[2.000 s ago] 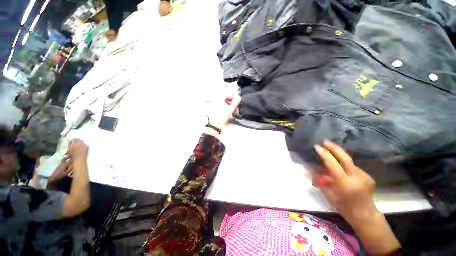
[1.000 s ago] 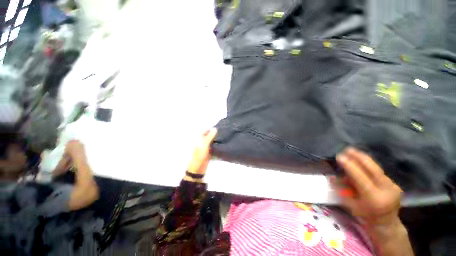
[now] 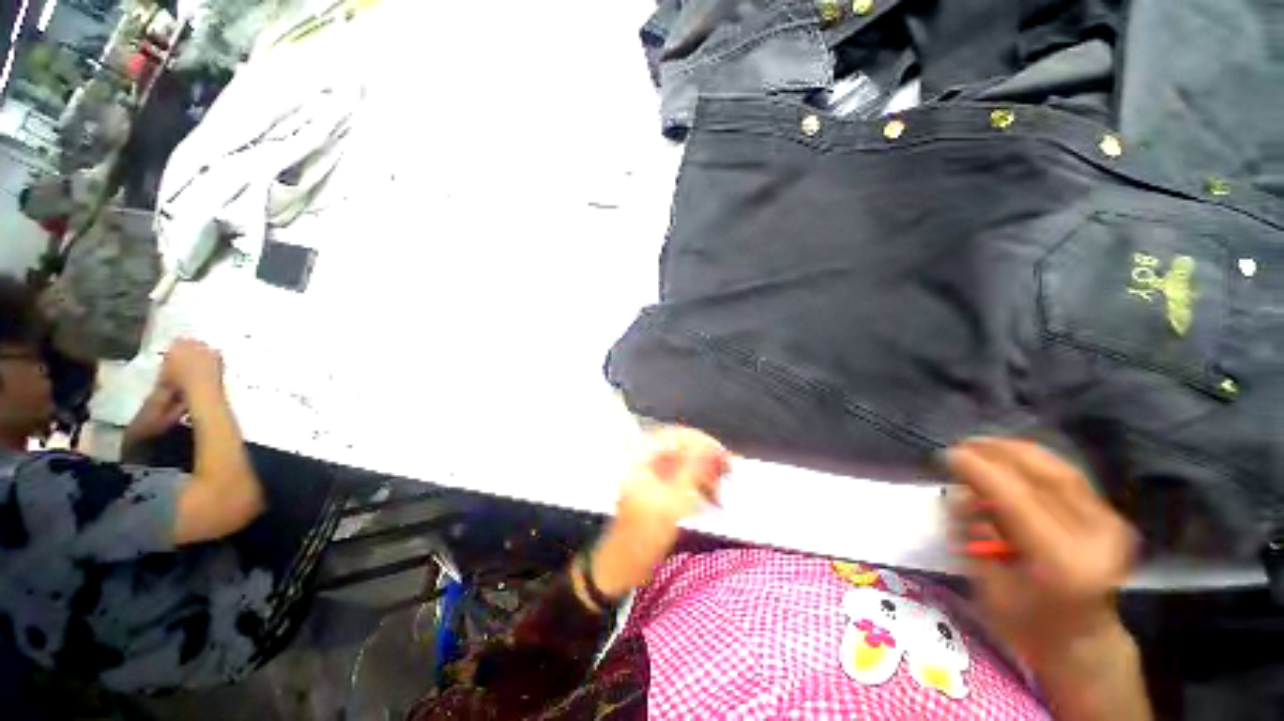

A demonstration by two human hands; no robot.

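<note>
A dark grey denim garment (image 3: 845, 254) lies spread on the white table, with metal buttons along its upper placket (image 3: 894, 130) and a patch pocket (image 3: 1127, 303) with yellow-green embroidery. My left hand (image 3: 673, 479) is at the table's front edge, just below the garment's lower left corner; its fingers are bent and I cannot tell whether they hold anything. My right hand (image 3: 1049, 528), blurred, is at the garment's near edge, closed around thread snips (image 3: 989, 547), of which only the orange-red handle shows.
More dark garments (image 3: 986, 49) lie beyond the worked piece. A dark phone (image 3: 286, 266) and pale garments (image 3: 261, 155) are on the table (image 3: 465, 282) at the left. Another person (image 3: 127, 535) sits at the far left with both hands at the table. My pink gingham apron (image 3: 760, 620) is below the edge.
The garment lies flatter, its near edge drawn out straight. My left hand has come off its left edge and moved down towards me. My right hand has moved right and down from its earlier place.
</note>
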